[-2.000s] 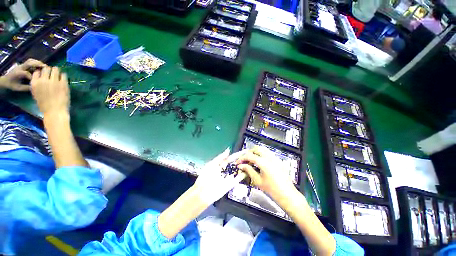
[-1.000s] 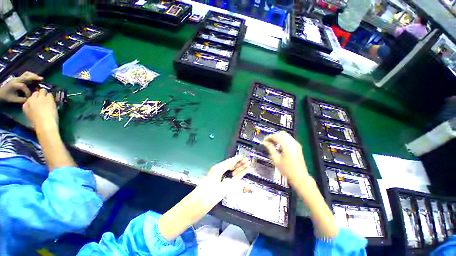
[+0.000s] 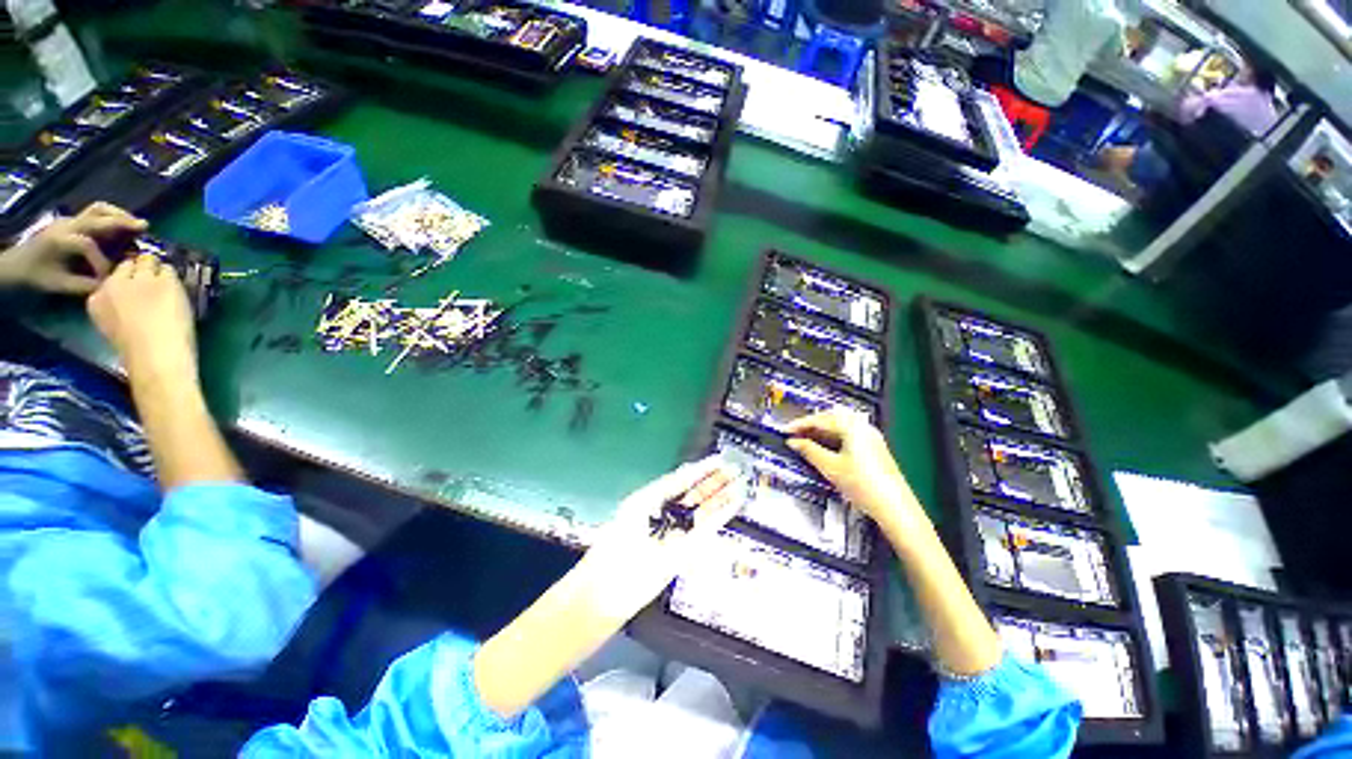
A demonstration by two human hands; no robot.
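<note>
My left hand (image 3: pixel 664 522) is held palm up over the near-left part of the foam tray (image 3: pixel 878 653), with small black parts (image 3: pixel 675 518) lying in the palm. My right hand (image 3: pixel 842 448) is over the middle slots of the same tray, thumb and fingertips together at a silver unit (image 3: pixel 793 497). Whether the fingertips pinch a small part is too small to tell. The tray holds a row of several silver-white units with dark edges; the nearest unit (image 3: pixel 771 601) lies beside my left hand.
A second tray (image 3: pixel 949 430) stands to the right, another (image 3: pixel 1171 623) at far right beside white paper (image 3: pixel 1186 512). Pale strips (image 3: pixel 408 329), black scraps (image 3: pixel 556 363), a blue bin (image 3: pixel 289 186) and a bag (image 3: pixel 423 223) lie left. A neighbour's hands (image 3: pixel 141 297) work at far left.
My hands were together over the tray two seconds ago and are now apart. The right hand moved to the middle slots. In the last second its fingers lowered slightly and the left palm opened more.
</note>
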